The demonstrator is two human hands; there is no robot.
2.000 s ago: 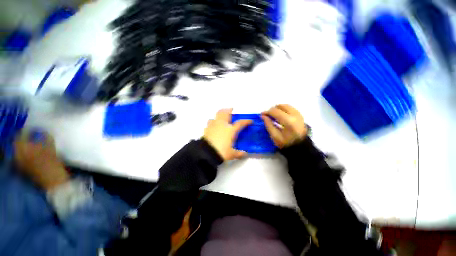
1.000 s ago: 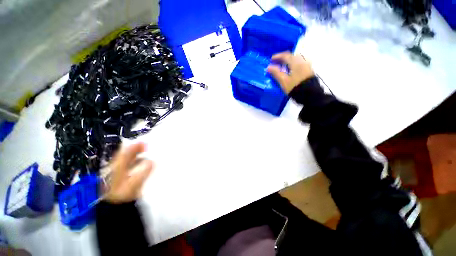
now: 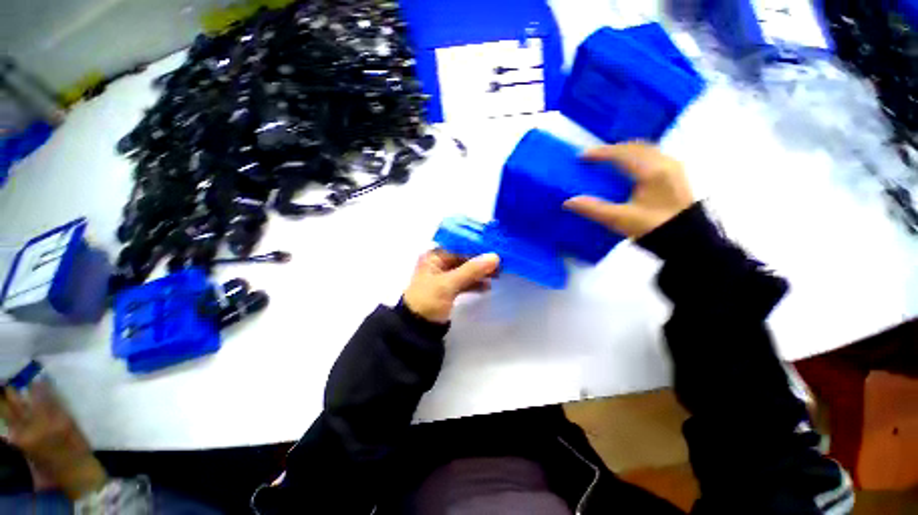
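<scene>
My left hand (image 3: 448, 282) is shut on a blue insert tray (image 3: 533, 260), thumb on its near-left end. The tray's right part lies against the near side of a blue tray stack (image 3: 549, 191). My right hand (image 3: 654, 189) is over the right side of this stack, thumb and fingers spread. Nothing shows between them, though motion blur hides whether they touch the stack. Loaded blue trays (image 3: 166, 322) lie at left, with dark plugs on the face and black coils sticking out to the right.
A large black cable pile (image 3: 282, 121) covers the back left. A big blue box with a white panel (image 3: 491, 80) stands behind. Another blue tray stack (image 3: 629, 80) is at back right, clear plastic (image 3: 825, 121) beyond. A boxed pack (image 3: 60, 272) and another person's hand (image 3: 50, 438) are at far left.
The view has swung right, then slightly back. My left hand has moved from beside the loaded trays to the stack and taken hold of a blue tray. My right hand remains at the stack.
</scene>
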